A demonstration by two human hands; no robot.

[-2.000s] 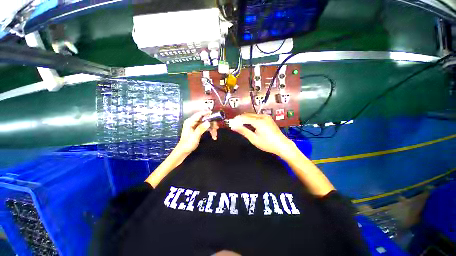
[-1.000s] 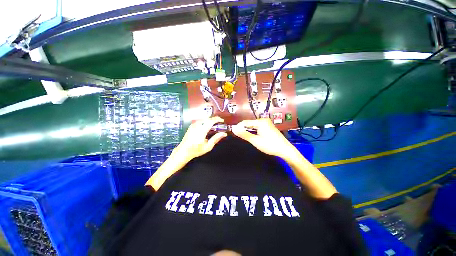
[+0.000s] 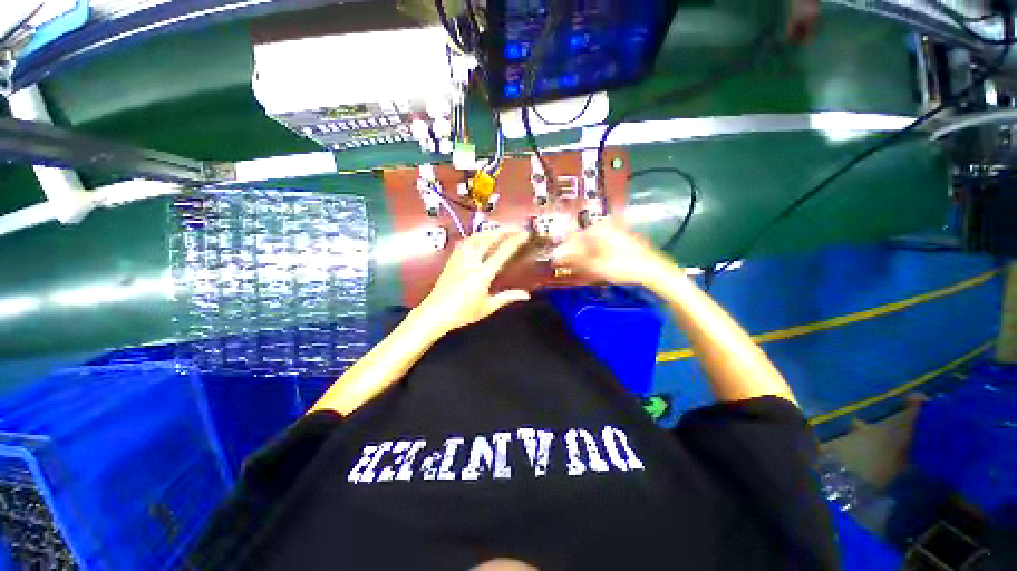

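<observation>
The flat reddish-brown test board (image 3: 415, 262) lies in front of my body, with pale metal pieces in a row and a yellow connector (image 3: 483, 187) at its top centre. My left hand (image 3: 474, 279) is over the board's front middle, fingers stretched and thumb apart; I cannot tell whether a small part is under the fingertips. My right hand (image 3: 608, 254) is over the board's right part, blurred, fingers bent down near the pale pieces. What its fingertips touch or hold is hidden.
A clear gridded tray (image 3: 271, 268) lies left of the board. A white meter box (image 3: 351, 73) and a dark blue-lit screen (image 3: 569, 45) stand behind. A black cable (image 3: 694, 201) loops out right. Blue crates (image 3: 123, 446) stand below the bench.
My hands were together at the board's front edge around a small dark part; now they are apart and farther onto the board, the right one moved right. The part no longer shows. The view has shifted.
</observation>
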